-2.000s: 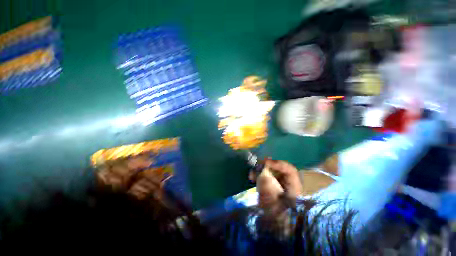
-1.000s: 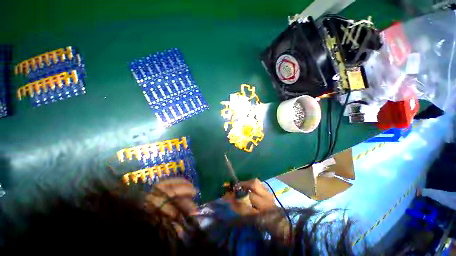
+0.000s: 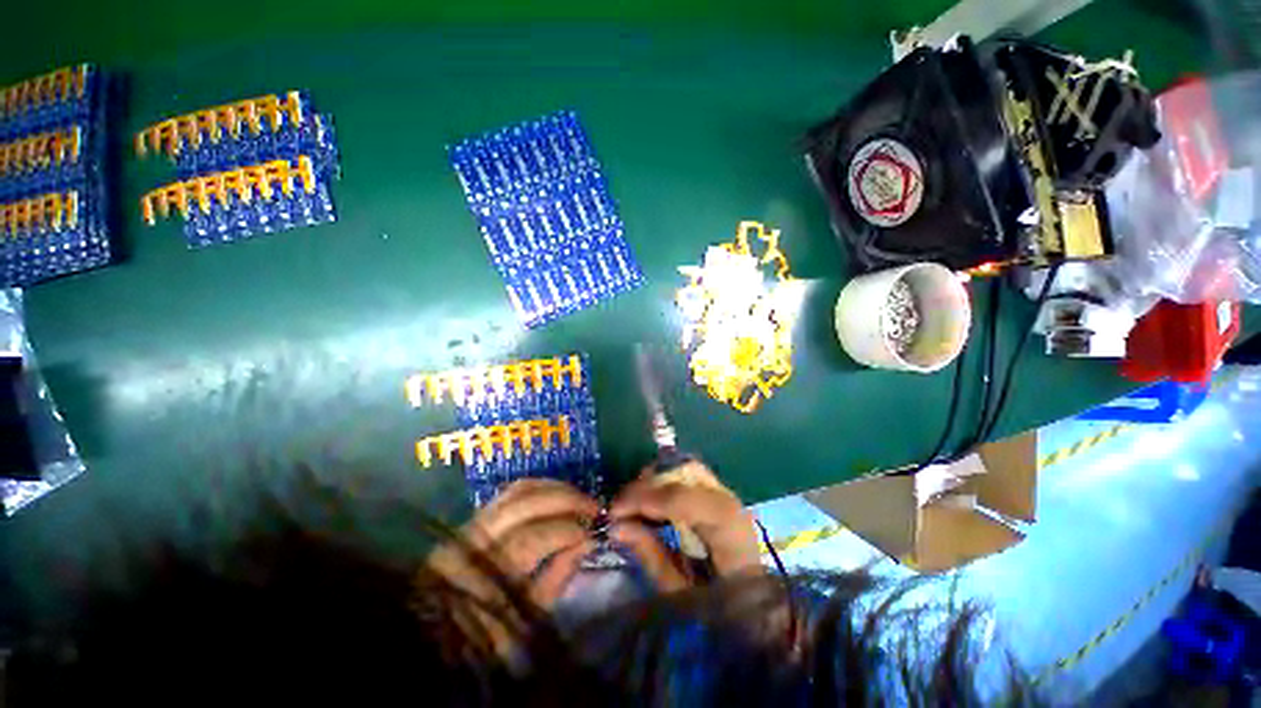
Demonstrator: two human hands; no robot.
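Observation:
My right hand (image 3: 703, 515) grips a soldering iron (image 3: 658, 415), its blurred shaft pointing up and away. My left hand (image 3: 533, 526) is beside it, fingertips meeting the right hand's at a small dark spot; what they pinch there is unclear. A whitish item shows below the fingers. Hair covers the lower parts of both hands. A blue circuit board panel (image 3: 533, 405) with two rows of orange flex pieces (image 3: 495, 439) lies just beyond my left hand, its near edge hidden by it. Loose orange flex pieces (image 3: 747, 362) lie in a glaring pile beyond the iron.
A bare blue panel (image 3: 550, 217) lies upper middle; panels with orange rows (image 3: 257, 202) lie upper left. A white cup (image 3: 864, 321) stands right of the pile, before a black fan (image 3: 916, 173). Black cables, clear plastic, a red object (image 3: 1182, 340) and an open cardboard box (image 3: 954, 519) are right.
The view has shifted left, so the bench things appear further right. My hands, apart a second ago, are now together at the fingertips. The iron stays in my right hand.

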